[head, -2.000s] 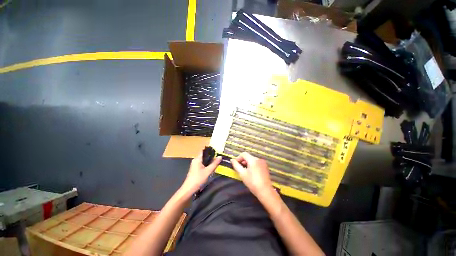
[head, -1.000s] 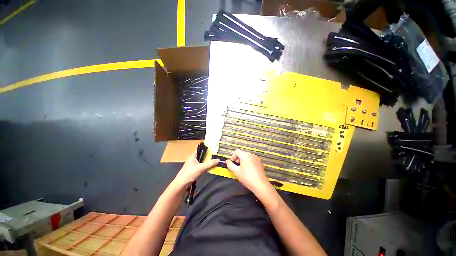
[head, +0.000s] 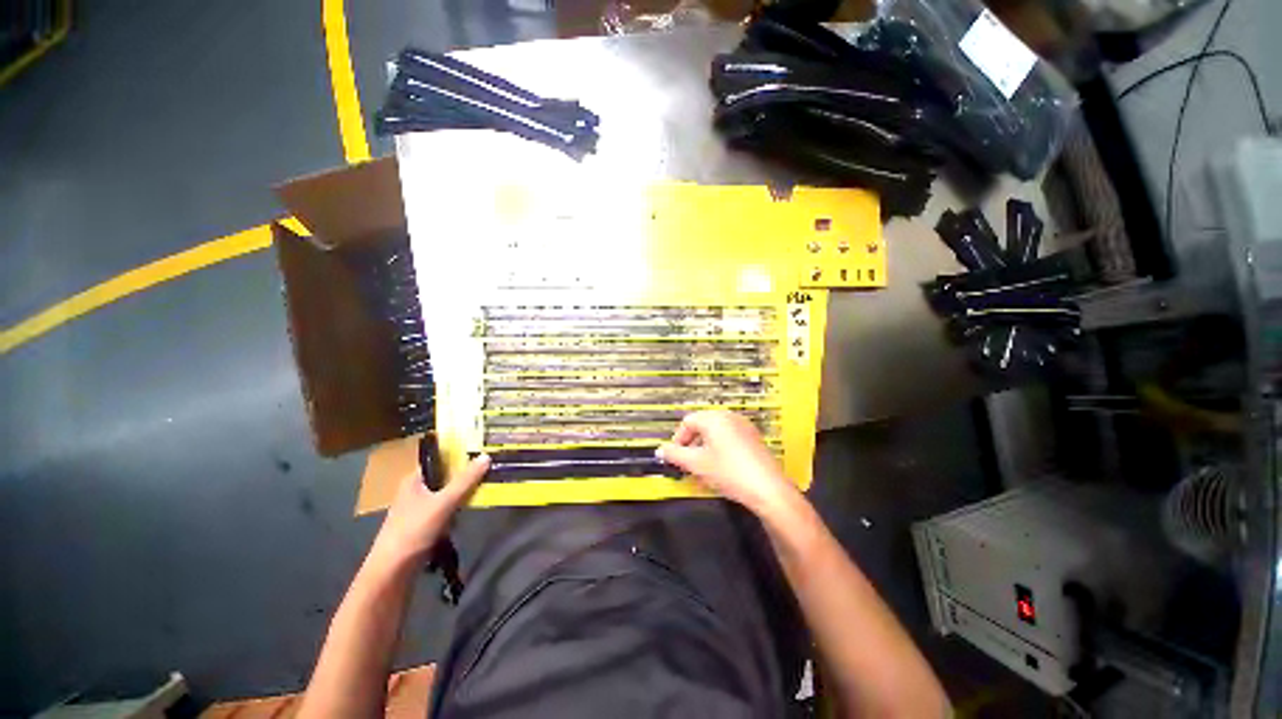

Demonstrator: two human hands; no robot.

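Note:
The yellow template (head: 717, 239) lies on the table in front of me, with parallel grey slots (head: 633, 358). A black strip (head: 577, 465) lies along the slot nearest me. My left hand (head: 433, 509) holds a bundle of black strips (head: 433, 461) at the template's near left corner, its thumb at the strip's left end. My right hand (head: 724, 457) pinches the strip near its right end. The rest of the left hand's bundle hangs below it, partly hidden.
The open carton (head: 338, 330) with black strips stands left of the metal table (head: 661, 106). Strip bundles lie at the back left (head: 485, 106), back (head: 830, 106) and right (head: 1005, 288). A plastic bag (head: 970, 84) lies back right. A control box (head: 1005, 583) stands lower right.
My right hand has moved right along the strip, which now lies stretched along the nearest slot. My left hand stays at the left corner. The view has turned right, and the template appears straighter.

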